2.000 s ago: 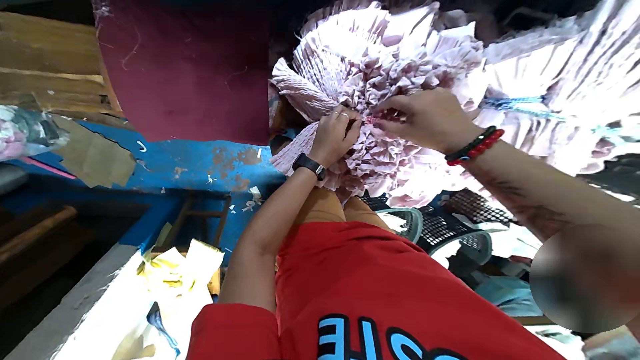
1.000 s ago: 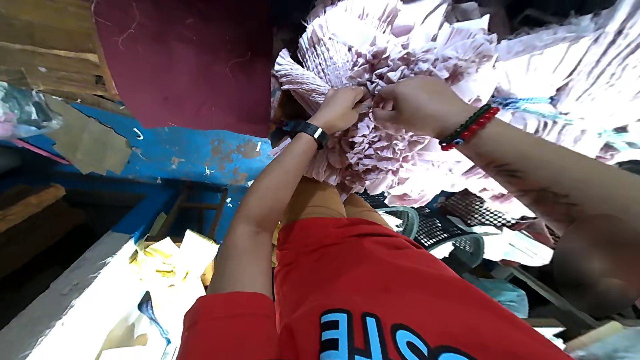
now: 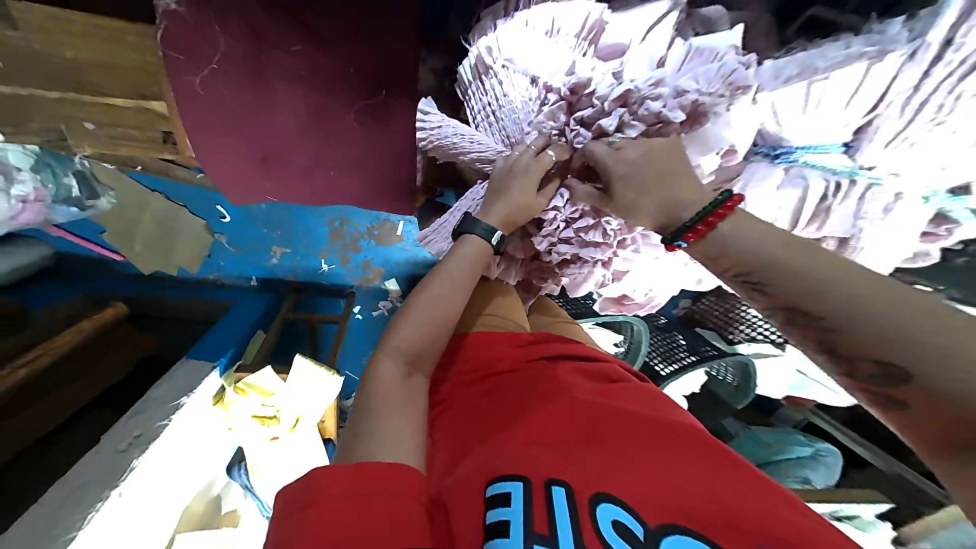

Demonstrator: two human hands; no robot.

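A large bundle of pale pink pleated fabric rests over my lap, with gathered, ruffled edges bunched at its middle. My left hand, with a ring and a black wristband, pinches the gathers from the left. Close beside it, my right hand, with beaded bracelets at the wrist, has its fingers curled into the same gathers. The fingertips nearly meet, and what lies between them is hidden. Further right lies more pleated fabric, tied round with a blue strip.
A maroon panel hangs over a worn blue surface at the left, near torn cardboard and a plastic bag. Yellowish paper or cloth pieces lie lower left. Black mesh baskets stand below the fabric at the right.
Two seconds ago my hands were slightly apart with a thin pinkish-red thing between them; now they are close together in the gathers, with my right hand's fingers curled in.
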